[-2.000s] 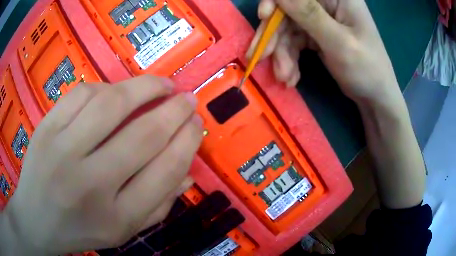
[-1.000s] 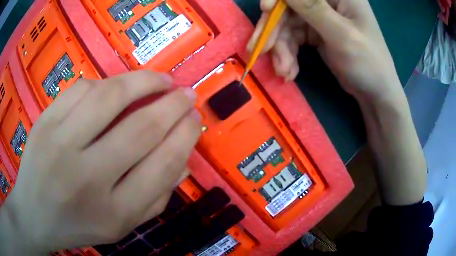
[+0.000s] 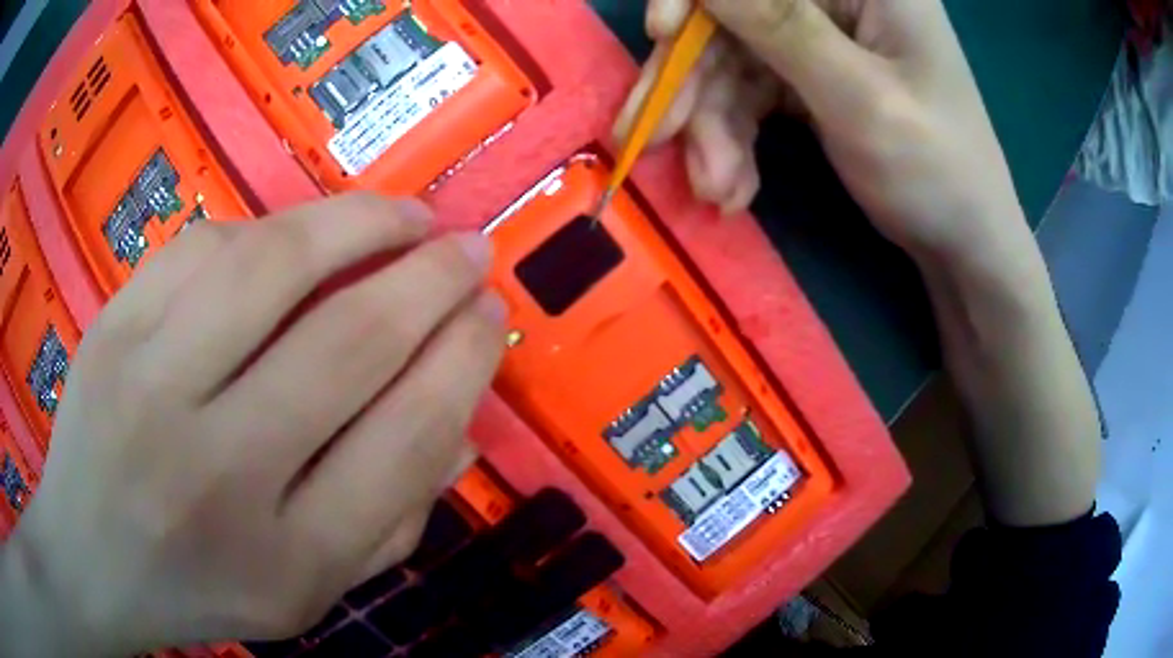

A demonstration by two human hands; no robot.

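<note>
An orange phone housing (image 3: 592,360) lies in a recess of the pinkish-red foam tray (image 3: 823,373). A black adhesive pad (image 3: 569,265) sits at its upper end. My right hand (image 3: 759,90) holds a yellow-orange pointed stick (image 3: 659,109), its fine tip at the pad's upper right corner. My left hand (image 3: 283,399) is over the tray, fingertips at the housing's left edge; whether they hold the pad's edge is hidden. A sheet of black pads (image 3: 489,566) lies below my left hand, partly covered by it; whether the hand grips the sheet cannot be told.
Other orange housings (image 3: 444,122) with metal slots and white labels sit in the tray above and at the left. A dark green surface (image 3: 836,296) lies beyond the tray. A whitish fringed bundle (image 3: 1132,148) is at the upper right edge.
The stick tip, the pad and the housing's upper end have shifted slightly left in view. The tip stays at the pad's corner. The left hand has barely moved.
</note>
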